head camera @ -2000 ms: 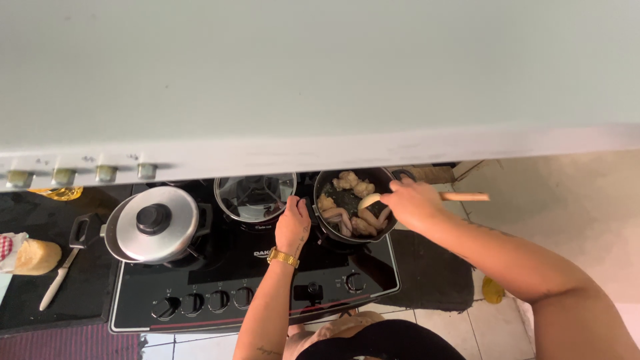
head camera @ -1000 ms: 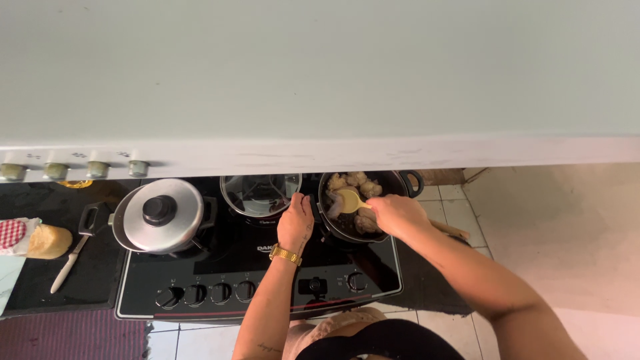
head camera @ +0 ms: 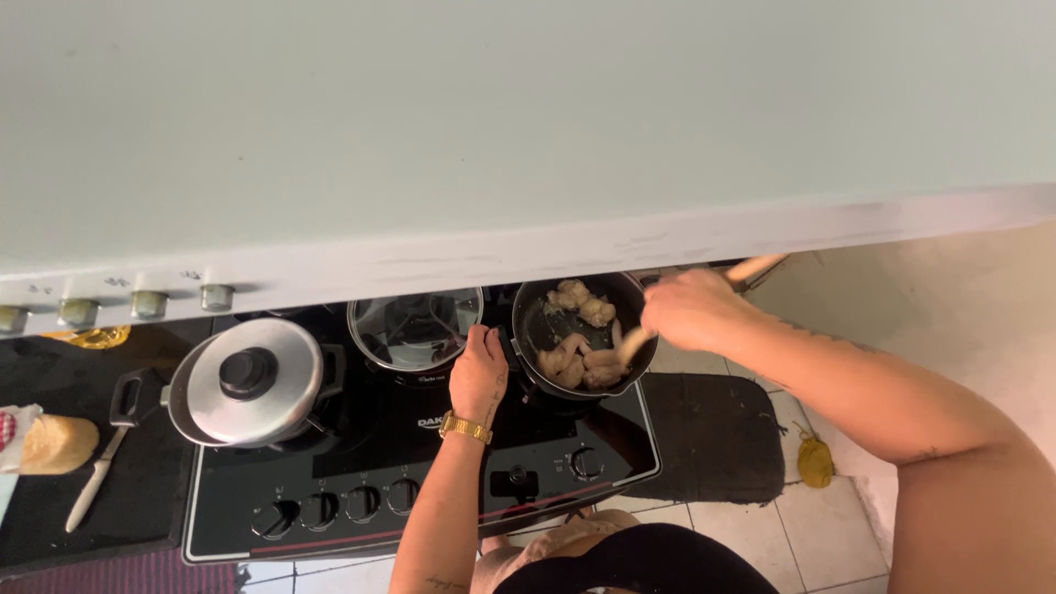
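A dark cooking pot [head camera: 544,326] stands at the right side of the black gas stove [head camera: 363,462], holding several pale chicken pieces [head camera: 598,312]. My right hand [head camera: 689,309] grips a wooden spoon [head camera: 637,342] over the pot's right rim; the lower end touches the chicken and the handle sticks out up and right. My left hand [head camera: 478,367], with a gold watch at the wrist, is closed around the pot's side handle at its left; the fingers hide most of that handle. Left of this hand, a glass lid [head camera: 417,330] covers another pot.
An aluminium pot with a metal lid [head camera: 285,396] stands on the stove's left. A white-handled knife [head camera: 89,495] and a cloth-topped jar [head camera: 62,445] lie on the dark counter [head camera: 148,495]. The pale range hood [head camera: 528,239] overhangs the stove's back. A dark mat [head camera: 714,437] covers floor tiles.
My right hand has kept moving the spoon, now at the pot's lower right instead of its left part. The chicken pieces have shifted. My left hand stays at the pot's left side.
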